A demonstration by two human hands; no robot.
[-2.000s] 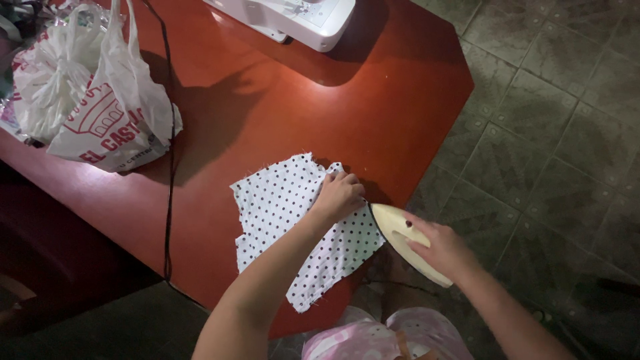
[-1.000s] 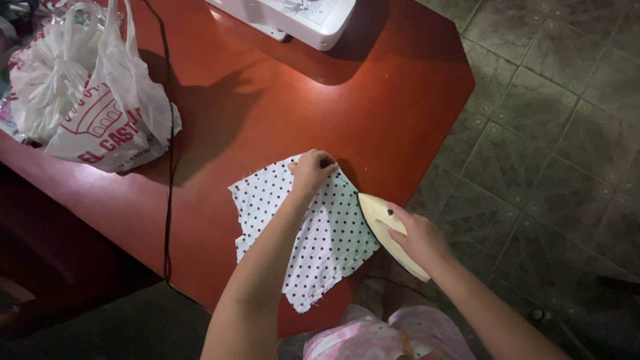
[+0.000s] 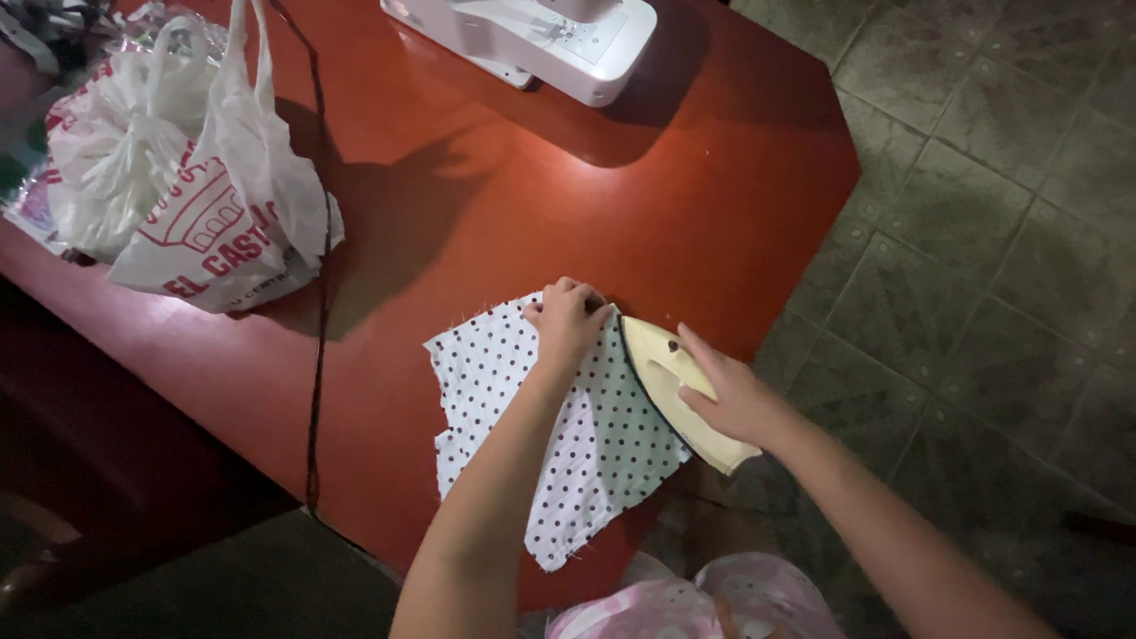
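White polka-dot fabric (image 3: 568, 435) with frayed edges lies on the red table near its front edge. My left hand (image 3: 571, 318) is at the fabric's top edge, fingers bent down onto it; whether they pinch the cloth cannot be told. A cream clothes iron (image 3: 679, 386) rests along the fabric's right edge, its tip pointing up and left, close to my left fingers. My right hand (image 3: 723, 386) grips the iron by its handle, thumb and fingers on either side. The iron's soleplate is hidden.
A white sewing machine (image 3: 568, 40) stands at the table's (image 3: 710, 240) far side. At the left sits a knotted white plastic bag (image 3: 213, 213) bearing red print, beside other plastic-wrapped items. A dark cord (image 3: 317, 382) crosses the table. Tiled floor (image 3: 976, 266) lies to the right.
Over the last second the iron in my right hand has moved up along the fabric's right edge. My left hand first moved left along the top edge, then slightly back to the right.
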